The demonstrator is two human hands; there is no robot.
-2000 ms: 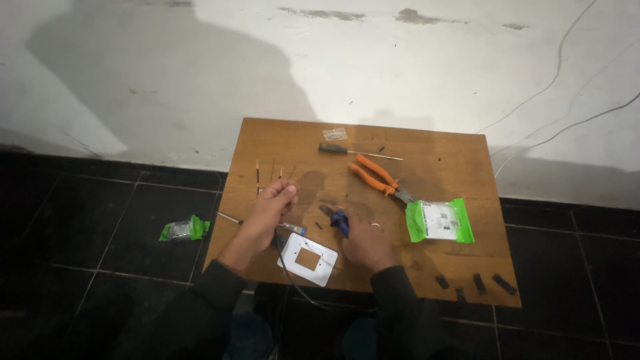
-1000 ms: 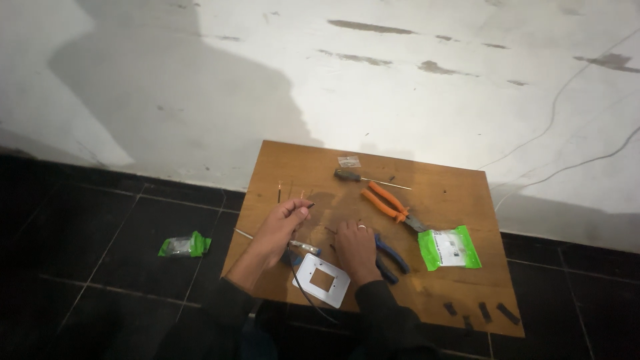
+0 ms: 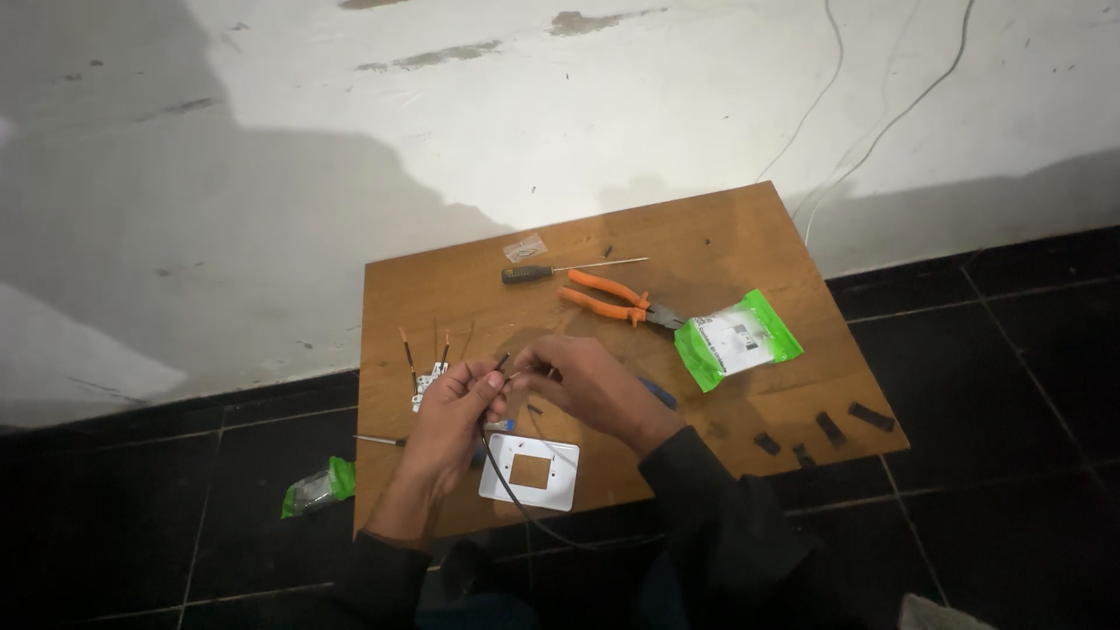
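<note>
My left hand (image 3: 459,416) grips a dark cable (image 3: 516,505) near its end, thumb and fingers pinched together. The fingertips of my right hand (image 3: 573,381) are at the cable's end, touching what looks like a thin wire. Below them lies a white faceplate (image 3: 562,475) with a square opening. Left of my left hand, a small white part (image 3: 422,392) lies beside dark wires with bare copper ends (image 3: 408,352). Blue-handled pliers (image 3: 658,393) are mostly hidden behind my right hand. Orange-handled pliers (image 3: 608,302) lie beyond it.
A screwdriver (image 3: 528,275) and a small clear bag (image 3: 524,248) lie at the back of the wooden table (image 3: 455,289). A green and white packet (image 3: 739,339) and several dark pieces (image 3: 829,428) are on the right. Another green packet (image 3: 319,488) appears left of the table.
My right hand held the blue-handled pliers two seconds ago; they were released, and that hand has moved to the cable end by my left hand. The view has shifted.
</note>
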